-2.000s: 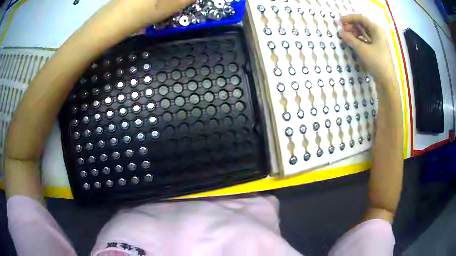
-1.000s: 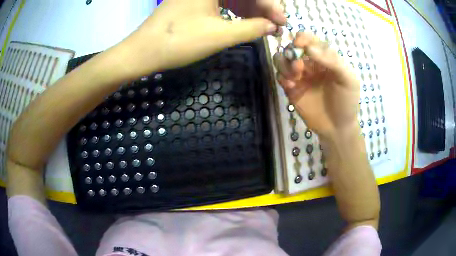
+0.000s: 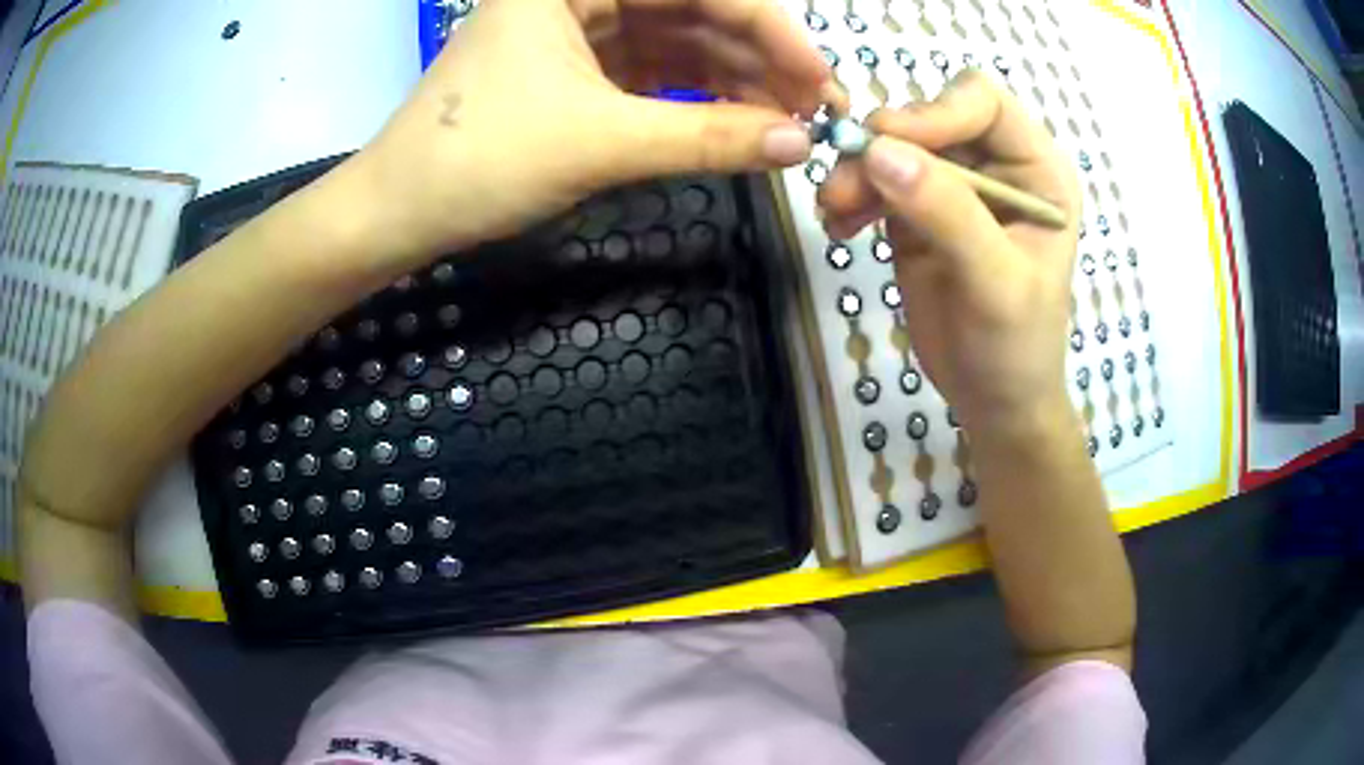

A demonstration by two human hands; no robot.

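Observation:
My left hand point(image 3: 598, 112) reaches in from the left above the black tray point(image 3: 628, 523), thumb and fingers pinching a small metal part point(image 3: 821, 126). My right hand point(image 3: 957, 224) is over the slotted board point(image 3: 838, 336). Its thumb and fingers hold a small rounded metal part point(image 3: 850, 138) against the left hand's piece. A thin tan stick point(image 3: 1017, 196) juts from the right hand. The tray's left pockets hold rows of small silver parts point(image 3: 459, 396); its right pockets show no silver parts. The board carries rows of dark-ringed metal rounds.
The blue bin point(image 3: 435, 30) is mostly hidden behind my left hand. A second slotted board point(image 3: 93, 224) lies at the left edge. A black flat object point(image 3: 1283, 269) lies at the far right. A tiny dark part point(image 3: 231, 30) sits at the upper left.
My left hand has come from the bin toward the right hand. My right hand has moved left from the board's upper right. Their fingertips now meet at the small parts.

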